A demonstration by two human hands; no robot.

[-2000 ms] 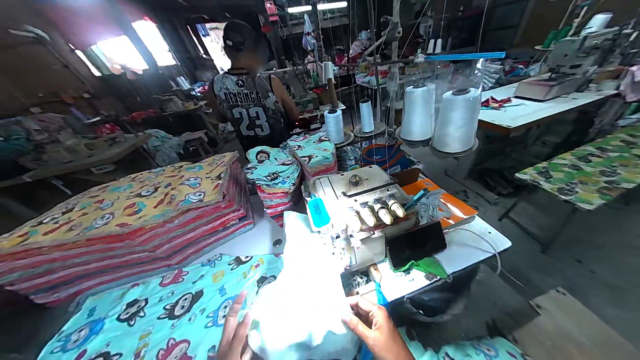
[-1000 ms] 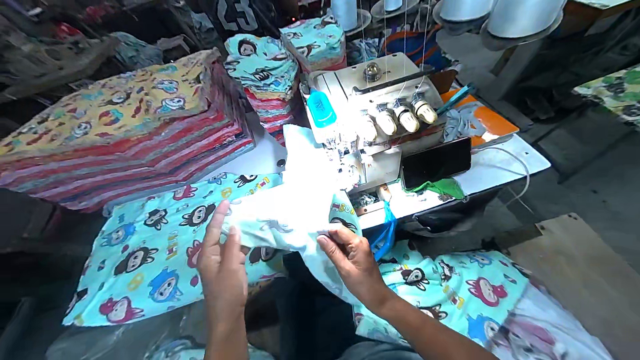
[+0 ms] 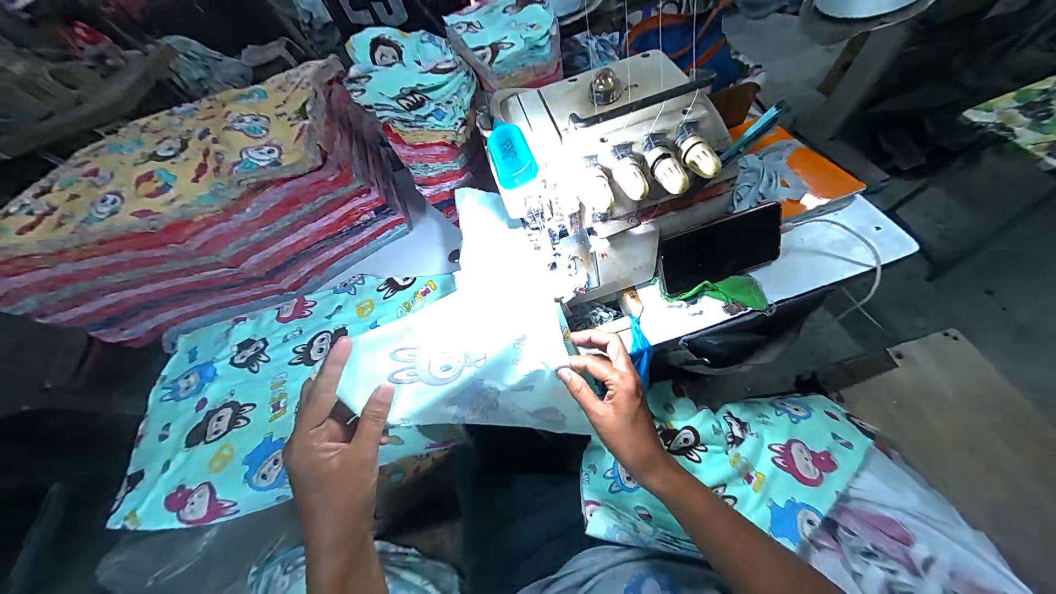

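A pale fabric piece (image 3: 462,363), its printed figures showing faintly, runs from the needle area of a white overlock sewing machine (image 3: 610,124) down toward me. My left hand (image 3: 338,429) grips its left edge between thumb and fingers. On the right edge, my right hand (image 3: 606,392) pinches the cloth near the table's front. Glare hides where the fabric meets the presser foot. Turquoise printed fabric (image 3: 223,412) lies spread at the left, and another turquoise printed piece (image 3: 792,462) drapes over my lap at the right.
Tall stacks of cut fabric (image 3: 206,206) stand left of the machine, with smaller stacks (image 3: 412,91) behind. A black smartphone (image 3: 722,247) leans at the machine's right front beside a green cloth (image 3: 730,290). A white cable (image 3: 874,264) loops over the table's right edge.
The view has tipped down and closer. Both hands have spread the pale cloth flatter than one second ago, when it was bunched between them.
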